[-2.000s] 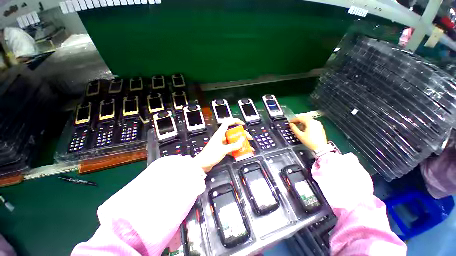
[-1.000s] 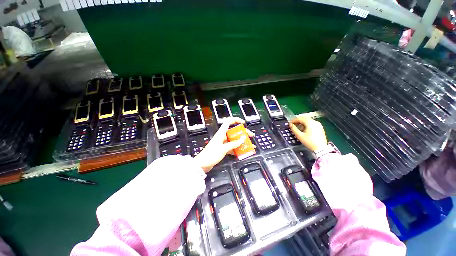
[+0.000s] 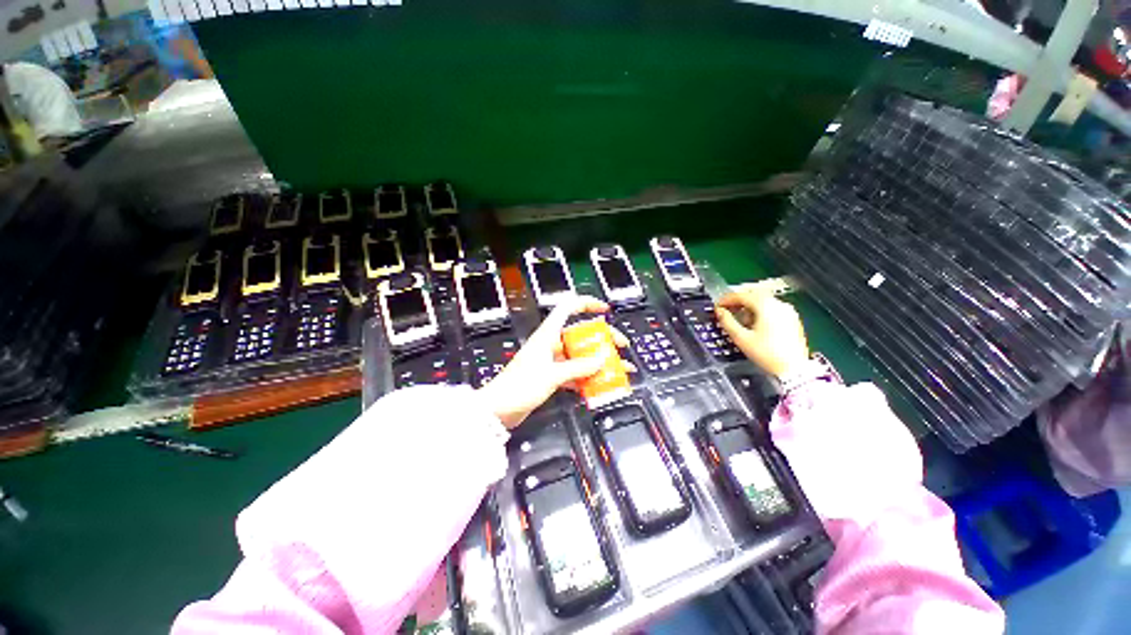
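My left hand [image 3: 547, 360] holds a flat orange-red battery [image 3: 595, 360] above the middle of the clear blister tray [image 3: 677, 557]. My right hand [image 3: 764, 333] has its fingertips at the keypad [image 3: 708, 330] of the rightmost open flip phone; it holds nothing that I can see. That phone's screen [image 3: 674, 266] is lit bluish. The other open phones in the row, such as the one with a silver-framed lid [image 3: 480, 292], have dark screens. In the front row, black phones with open backs [image 3: 643, 466] lie face down, showing white labels. One pocket between them holds no phone.
A second phone tray [image 3: 221, 376] with gold-framed open phones stands back left. Stacked empty trays [image 3: 953, 267] rise at the right, another pile [image 3: 50, 298] at the far left. A dark pen [image 3: 186, 445] lies on the bench. A blue stool [image 3: 1036, 531] is at lower right.
The battery has tilted slightly in my left hand. My right hand has barely moved at the keypad. Some blue has appeared in the background at the upper left.
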